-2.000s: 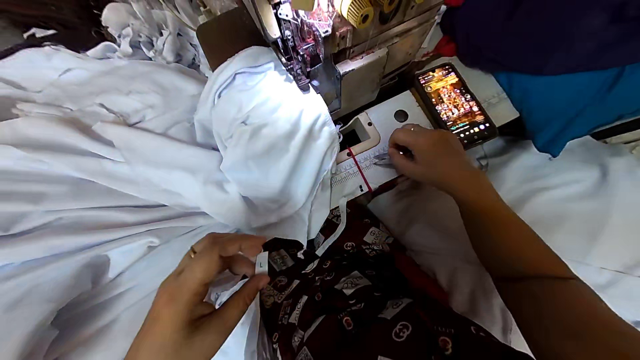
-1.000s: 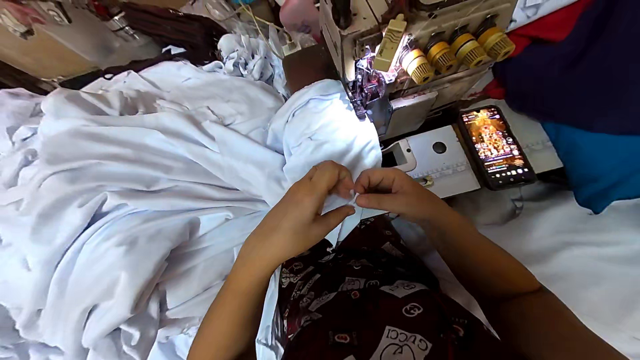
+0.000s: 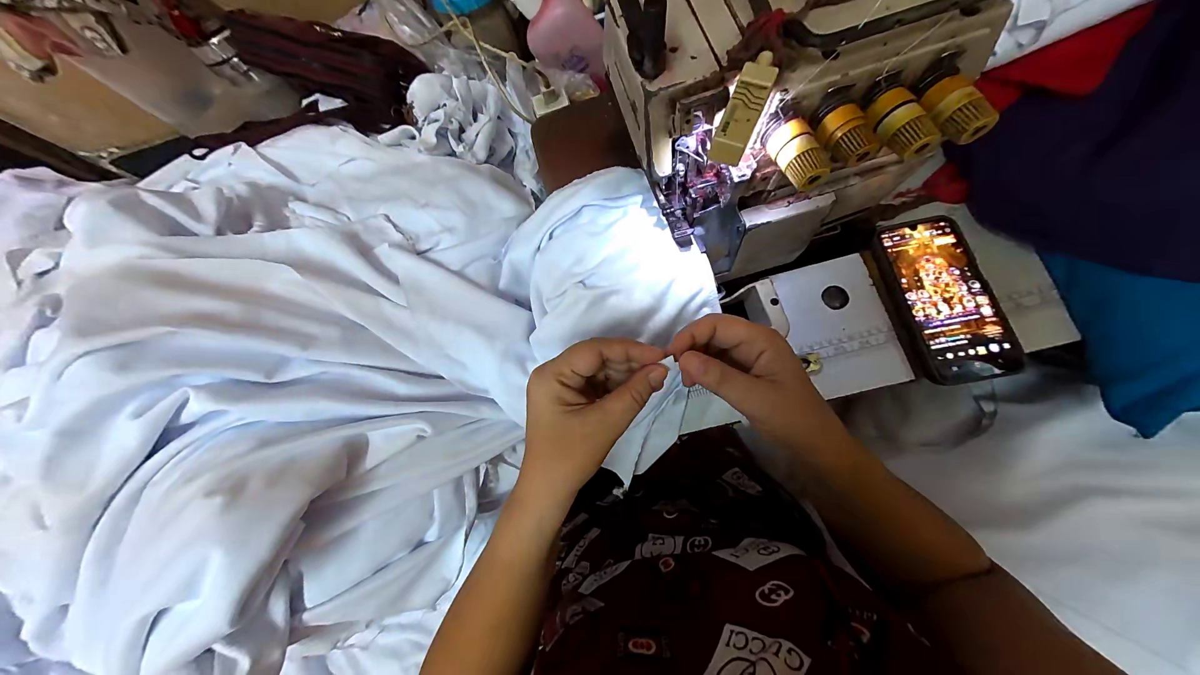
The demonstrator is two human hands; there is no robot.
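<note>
My left hand and my right hand meet fingertip to fingertip above my lap, pinching a tiny white piece, perhaps a tag or fabric edge, mostly hidden by the fingers. Just behind them, white fabric lies bunched up to the needle area of an overlock sewing machine, lit by its lamp. A large heap of the same white fabric spreads over the left side. Beneath my hands is dark printed clothing on my lap.
Right of my hands, a smartphone with a lit screen rests on the machine's white bed plate. Yellow tension dials front the machine. Blue cloth and dark purple cloth hang at right. A pink bottle stands behind.
My right hand has left the machine bed beside the phone and come to my left hand. My left hand, earlier holding a small white tag low over my lap, is now higher. The view has shifted.
</note>
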